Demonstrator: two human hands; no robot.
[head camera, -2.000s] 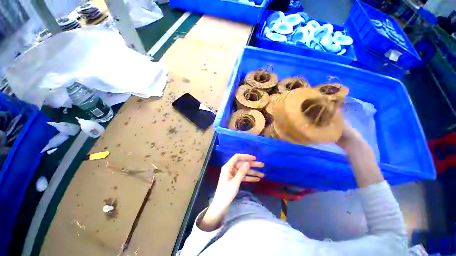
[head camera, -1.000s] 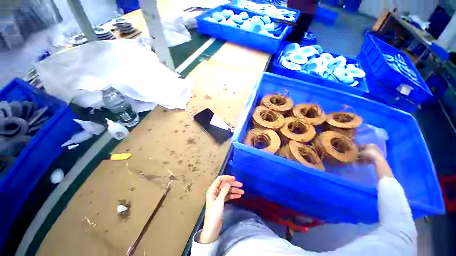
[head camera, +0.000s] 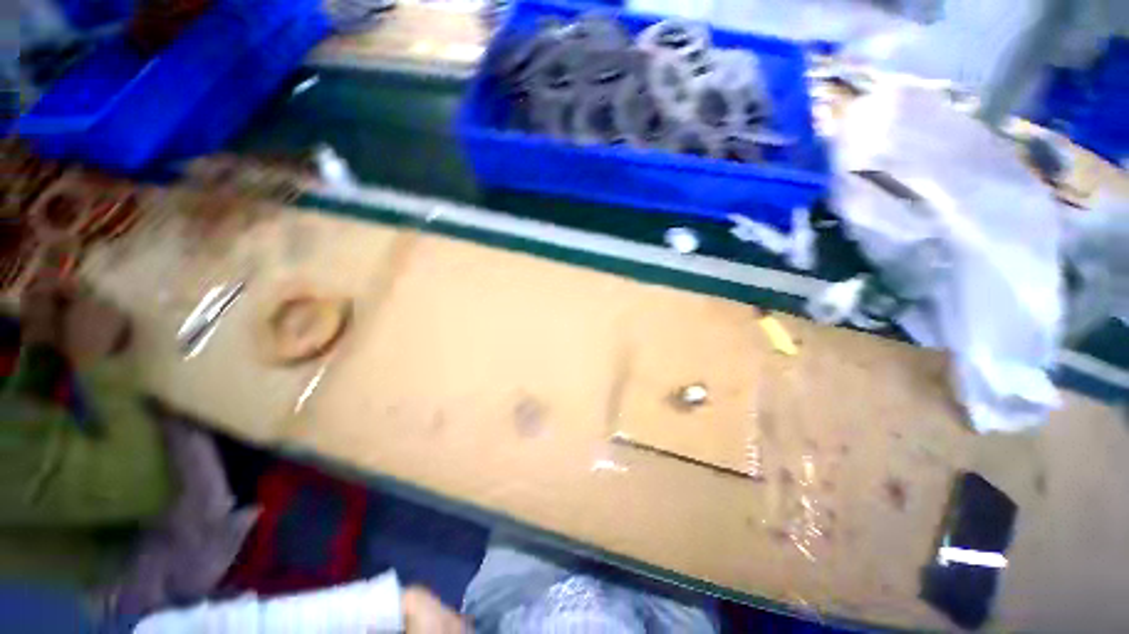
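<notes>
The picture is blurred. My left hand (head camera: 430, 614) is at the bottom edge below the bench, partly cut off, with its light sleeve to the left; its fingers cannot be made out. My right hand is out of the picture. A small tan work board (head camera: 656, 427) lies on the brown cardboard, with a small white lump (head camera: 692, 395) on it. One tan ring (head camera: 307, 328) lies flat at the left of the bench. A yellow-handled tool (head camera: 778, 334) lies above the board.
A blue crate (head camera: 644, 186) of grey rings stands beyond the bench. Another blue crate (head camera: 161, 112) is at far left. A phone (head camera: 972, 545) and white plastic sheet (head camera: 953, 248) are at right. A thin silvery tool (head camera: 211, 316) lies left. A person in green (head camera: 99, 458) sits at left.
The view has swung left from the blue crate of tan rings to the bench and co-worker. My right hand, last at the ring stacks, has left the picture. My left hand is now at the bottom edge.
</notes>
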